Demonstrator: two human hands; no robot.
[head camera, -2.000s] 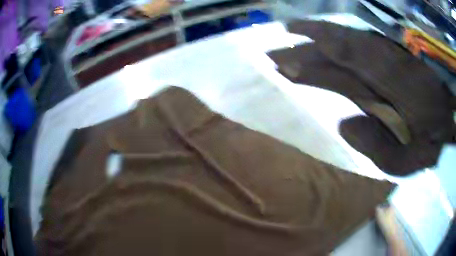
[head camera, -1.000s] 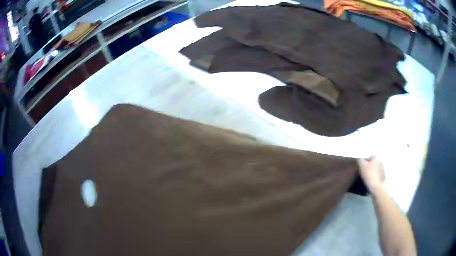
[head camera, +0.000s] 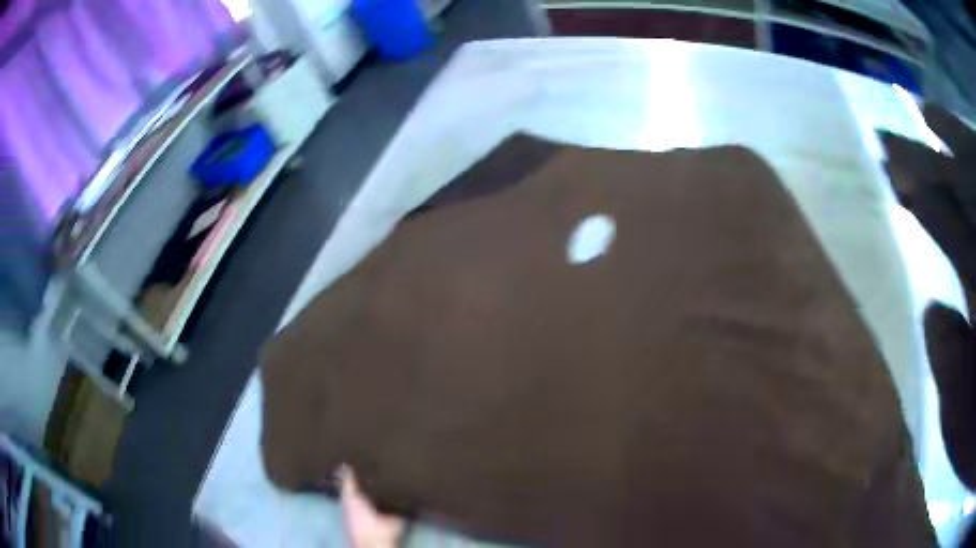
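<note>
The large dark brown leather hide (head camera: 514, 353) lies spread almost smooth over the white tabletop. A white oval hole (head camera: 591, 239) shows in its far part. A darker strip lies along its far left edge. My left hand (head camera: 369, 514) is at the bottom, left of the middle, cut off by the frame edge. It pinches the hide's near edge, with the thumb on top and the other fingers hidden. The hand is slightly blurred. My right hand is not in view.
Another dark brown hide (head camera: 952, 353) lies at the right, cut off by the frame. The white table (head camera: 364, 230) borders a grey floor aisle. Shelving with a blue bin (head camera: 233, 156) and white-framed trolleys stand left, beneath purple curtains (head camera: 102, 102).
The view has swung left. My right hand, earlier holding the hide's right corner, has left the picture. My left hand has appeared at the near edge. The hide's folds and ridges have flattened.
</note>
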